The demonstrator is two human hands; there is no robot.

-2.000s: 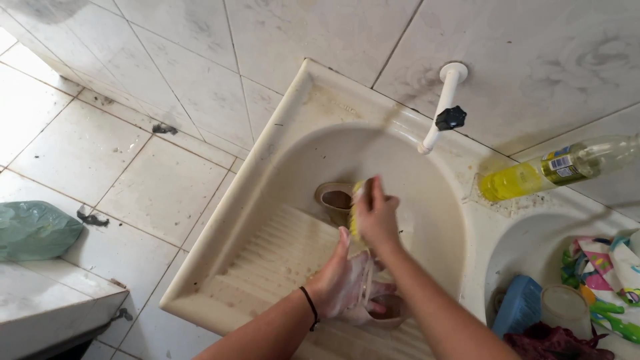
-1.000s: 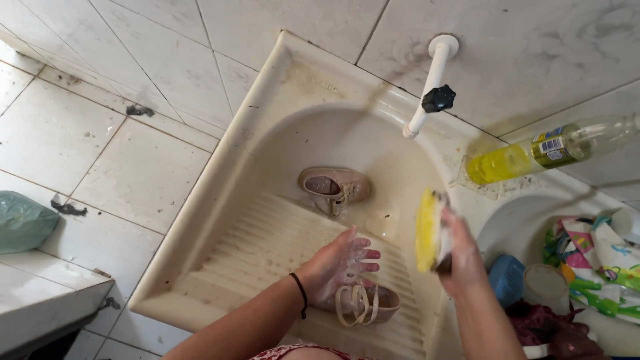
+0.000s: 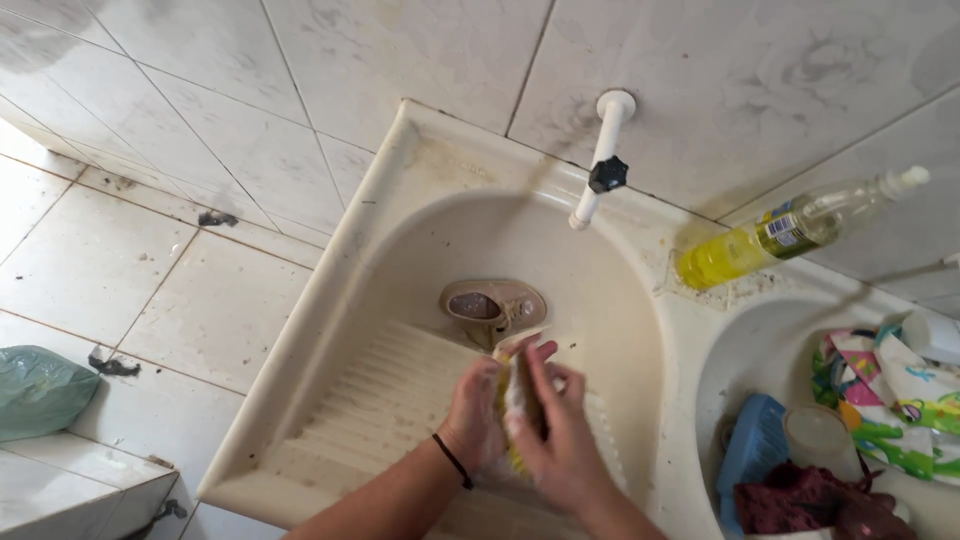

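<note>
My right hand (image 3: 559,427) grips a scrub brush (image 3: 525,405) with yellow bristles and a soapy, darker back. The bristles press against a wet, light-coloured shoe (image 3: 521,341), which my left hand (image 3: 476,409) holds; most of this shoe is hidden by the hands and brush. Suds cover the fingers. Above them in the basin, a pinkish-beige lace-up shoe (image 3: 517,304) lies alone, its opening toward the left. Both hands are over the ribbed washboard part of the laundry sink (image 3: 337,450).
A white wall tap (image 3: 604,161) with a black knob juts over the basin. On the right ledge stands a bottle of yellow liquid (image 3: 720,259). The second basin holds a blue brush (image 3: 757,442), a plastic cup (image 3: 817,435), patterned cloth (image 3: 907,420) and dark red cloth (image 3: 795,502). A green bag (image 3: 41,390) is at left.
The brush, held apart at the right one second ago, is now against the shoe between my hands. My left hand, open beside that shoe on the washboard then, now holds it up.
</note>
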